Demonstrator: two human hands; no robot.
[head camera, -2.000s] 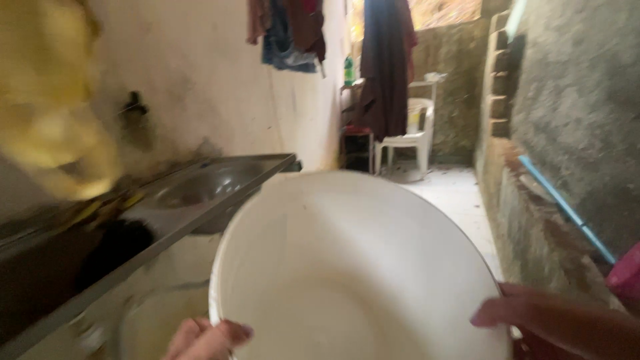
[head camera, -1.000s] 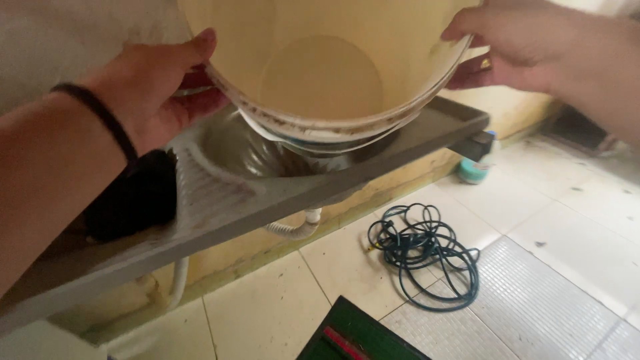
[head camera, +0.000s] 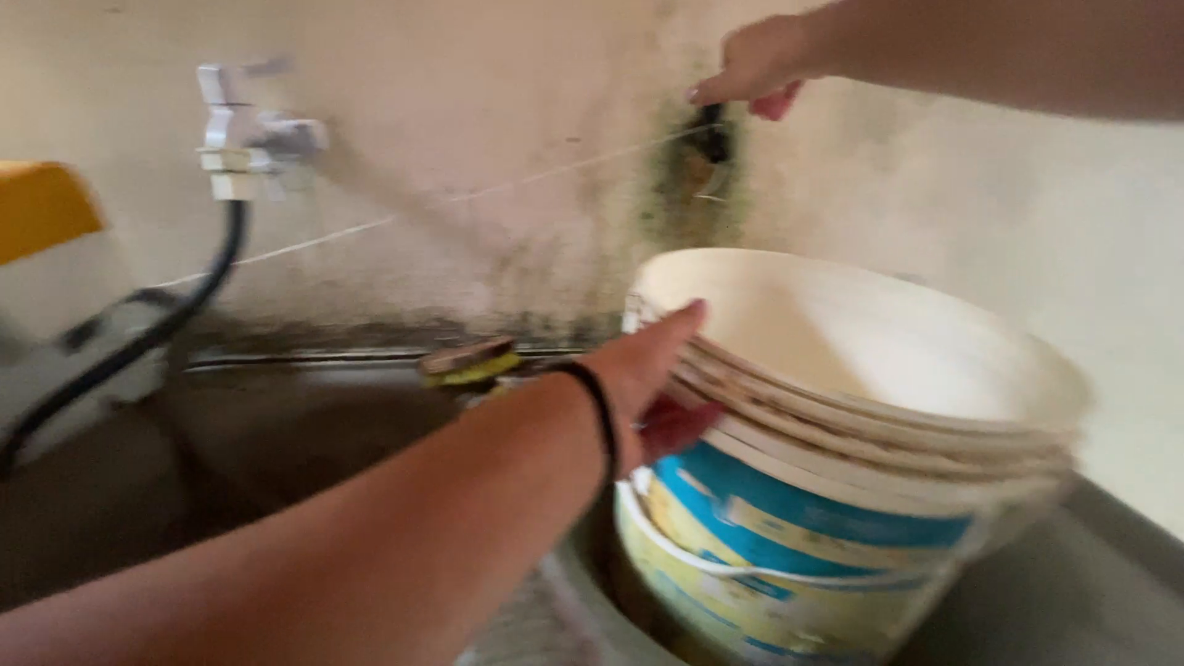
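A white plastic bucket (head camera: 814, 518) with a blue and yellow label stands in the basin of a metal sink, its mouth tilted a little toward me. My left hand (head camera: 661, 388), with a black band at the wrist, grips the near left part of its rim. Above and behind the bucket, my right hand (head camera: 758, 69) has its fingers on the top of a dark tap (head camera: 710, 139) on the wall. The bucket's inside is pale, and its floor is hidden from this angle.
A white tap (head camera: 231, 148) with a black hose (head camera: 217, 268) is on the wall at left, beside a white and orange object (head camera: 42, 217). A brush with yellow bristles (head camera: 472, 363) lies at the sink's back edge. A thin string crosses the wall.
The bucket, held in both hands before, now stands in the sink. My right hand has let go of it and moved to the dark tap. The view has swung to the wall.
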